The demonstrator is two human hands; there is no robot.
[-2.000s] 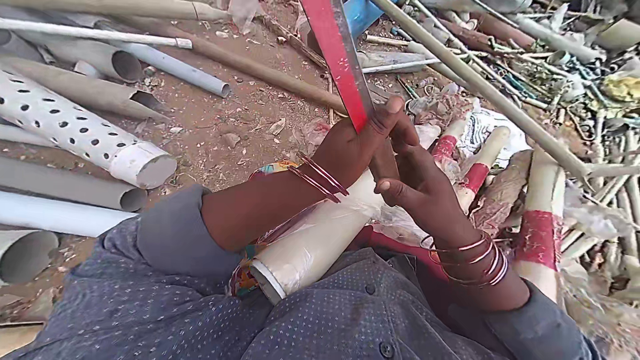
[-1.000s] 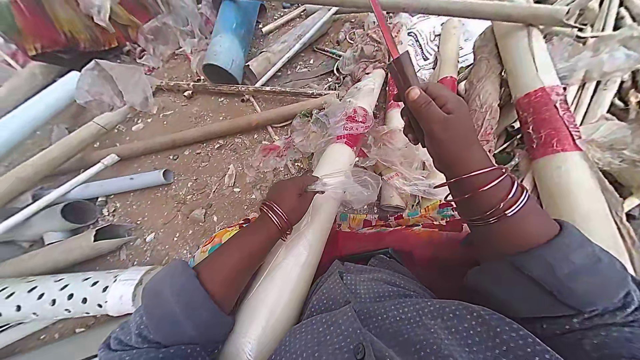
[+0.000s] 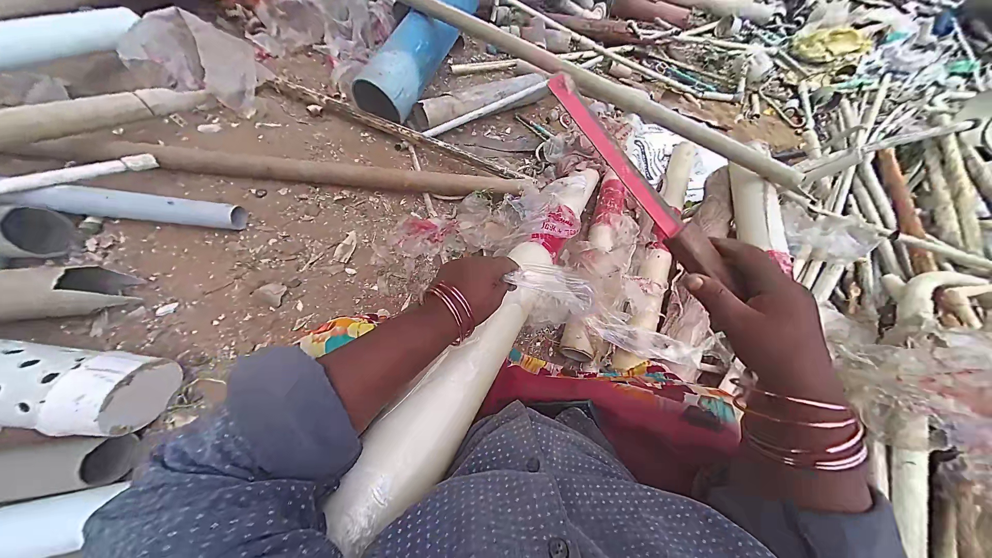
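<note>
A cream-coloured pipe (image 3: 434, 403) wrapped in clear plastic film lies slanting across my lap, with a red printed band (image 3: 555, 230) near its far end. My left hand (image 3: 474, 292) grips loose plastic film (image 3: 554, 285) at the pipe's upper side. In my right hand (image 3: 763, 310) is the brown handle of a long red blade (image 3: 616, 159), which points up and to the left above the pipes. The blade does not touch the wrapped pipe, as far as I can tell. Other film-covered pipes (image 3: 655, 291) lie just beyond my lap.
Grey and white pipes lie on the ground at left, among them a perforated white one (image 3: 77, 387). A blue pipe (image 3: 407, 58) lies farther off. A long thin pole (image 3: 620, 93) crosses the upper right, near heaped pipes (image 3: 907, 186) and plastic scraps.
Two seconds ago both hands were together at the blade's handle; now they are apart, the left on the film. The wrapped pipe's far end has come into sight. The view has shifted.
</note>
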